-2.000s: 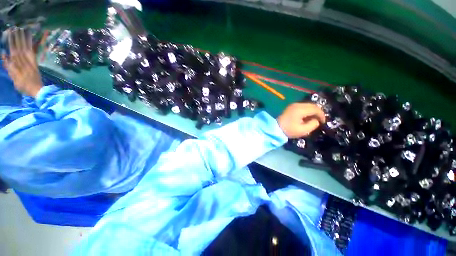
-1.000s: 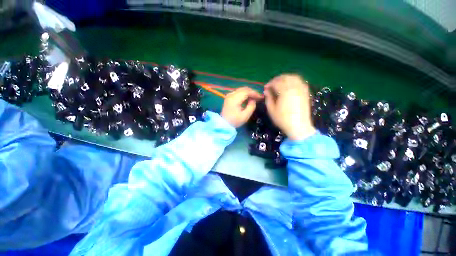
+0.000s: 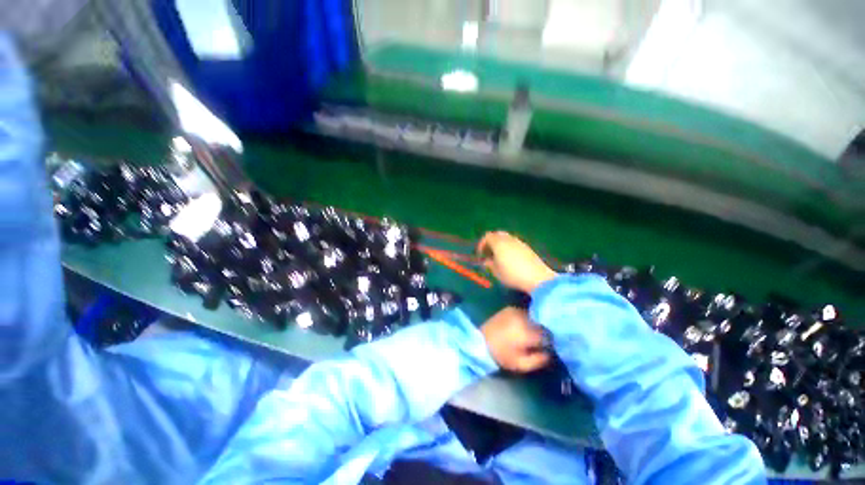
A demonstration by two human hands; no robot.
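Black parts with silver metal ends lie in a left pile [image 3: 308, 270] and a right pile [image 3: 759, 369] on the pale green bench edge [image 3: 275, 332]. My left hand [image 3: 517, 341] is low between the piles, fingers curled; what it holds, if anything, is hidden. My right hand [image 3: 512, 260] is beyond it, over the green surface, with fingertips bent near the end of the red-orange line. An orange strip [image 3: 460, 268] lies just left of my right hand. My right sleeve hides part of the right pile's near side.
A dark green belt [image 3: 398, 194] runs behind the piles, with a grey metal rail [image 3: 588, 175] beyond it. A metal post with white tags [image 3: 201, 118] stands at the left. A smaller pile [image 3: 119, 199] lies left of it. A person's blue sleeve [image 3: 28, 246] is at the far left.
The view has tilted up, showing more beyond the belt. My hands were side by side with fingertips close; now my right hand is further out and my left hand is lower and nearer me.
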